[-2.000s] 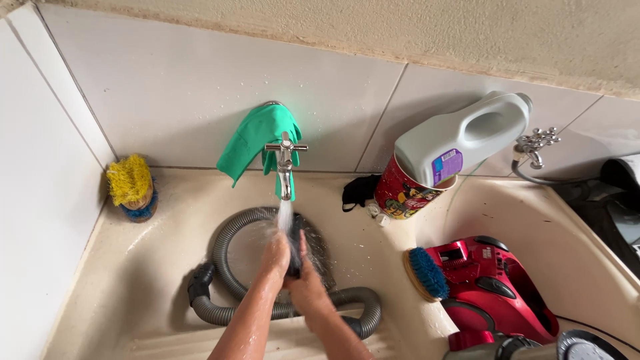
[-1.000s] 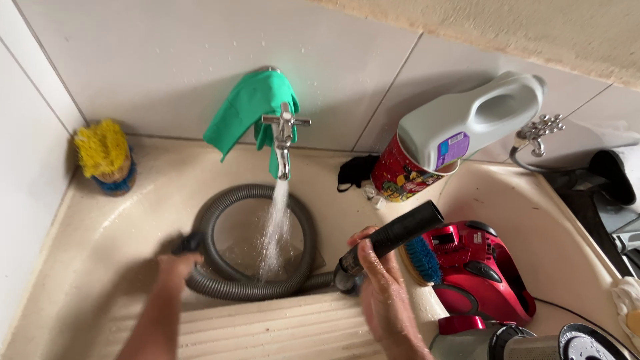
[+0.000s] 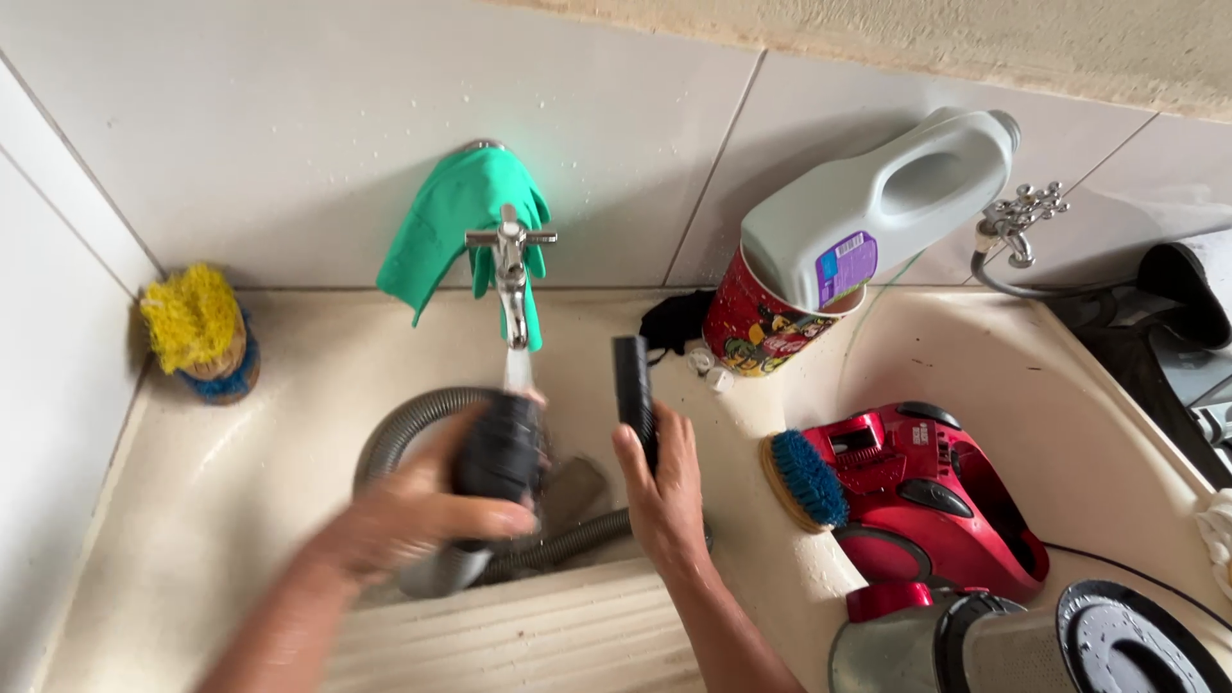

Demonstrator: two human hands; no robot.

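My left hand (image 3: 423,510), blurred, grips the black end fitting (image 3: 496,448) of a grey corrugated vacuum hose just under the running tap (image 3: 513,279). To its right, my right hand (image 3: 666,481) holds a black plastic tube end (image 3: 632,385) upright. The grey hose (image 3: 409,423) loops in the sink basin below both hands. Water from the tap falls at the left fitting; how it meets the fitting is partly hidden. A green rubber glove (image 3: 443,221) drapes over the tap's base.
A yellow scrubber (image 3: 192,318) sits on a brush at left. A grey jug (image 3: 866,212) leans in a red printed bucket (image 3: 760,322). A blue-bristled brush (image 3: 808,481) rests by the red vacuum cleaner body (image 3: 943,510) in the right basin. A clear dust container (image 3: 1011,645) lies at lower right.
My left hand has raised its hose end from the basin's left side to the tap. My right hand's tube, slanted a second ago, now stands nearly upright.
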